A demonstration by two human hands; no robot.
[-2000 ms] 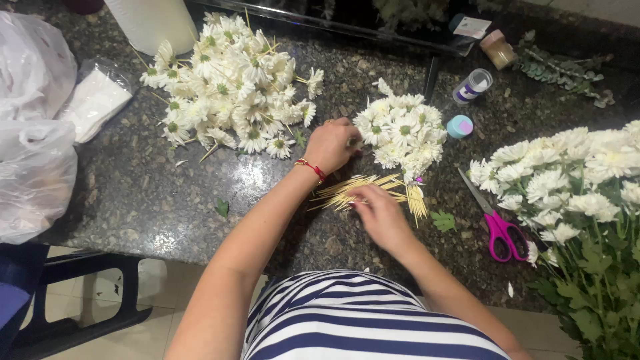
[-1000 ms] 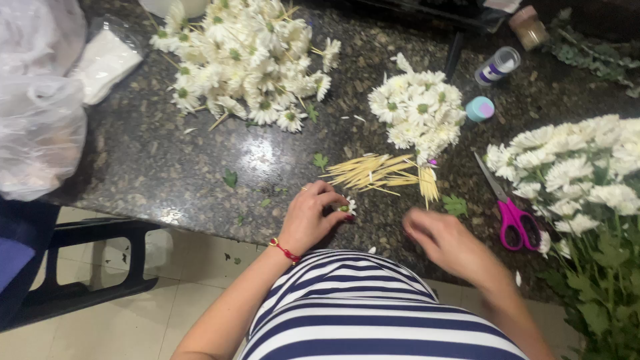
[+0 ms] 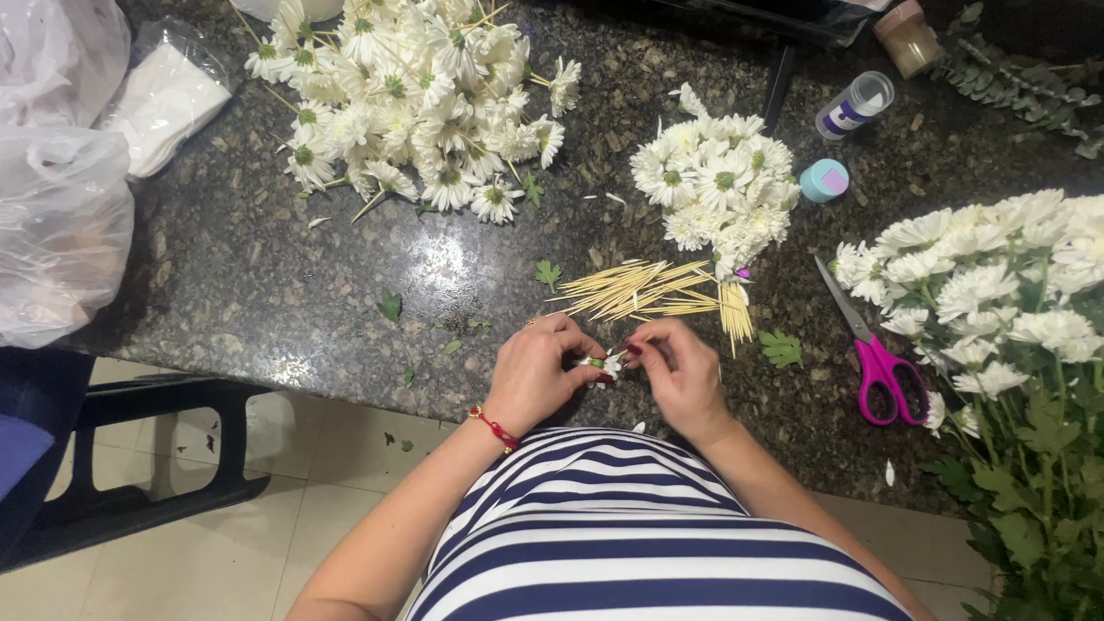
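My left hand (image 3: 545, 364) pinches a small white chrysanthemum head (image 3: 601, 364) near the counter's front edge. My right hand (image 3: 677, 371), just right of it, has thumb and forefinger closed on a thin wooden toothpick (image 3: 628, 349) that meets the flower; its tip is hidden. Beyond both hands lies a loose pile of wooden toothpicks (image 3: 638, 291). Above that pile sits a small heap of white chrysanthemum heads (image 3: 720, 181). A larger heap of white chrysanthemums (image 3: 414, 103), many with toothpicks in them, is at upper left. Scissors with magenta handles (image 3: 880, 371) rest partly open to the right.
Leafy chrysanthemum stems (image 3: 1026, 431) overhang the counter's right side. A clear container (image 3: 856, 105), a light blue lid (image 3: 824, 180) and a small jar (image 3: 908, 39) stand at upper right. Plastic bags (image 3: 60, 224) and wrapped white napkins (image 3: 164, 103) lie left. A dark chair frame (image 3: 155, 448) is below.
My right hand, apart and blurred a second ago, has come beside my left hand and now holds a toothpick at the flower. Two seconds ago my left hand was farther forward, near the small flower heap.
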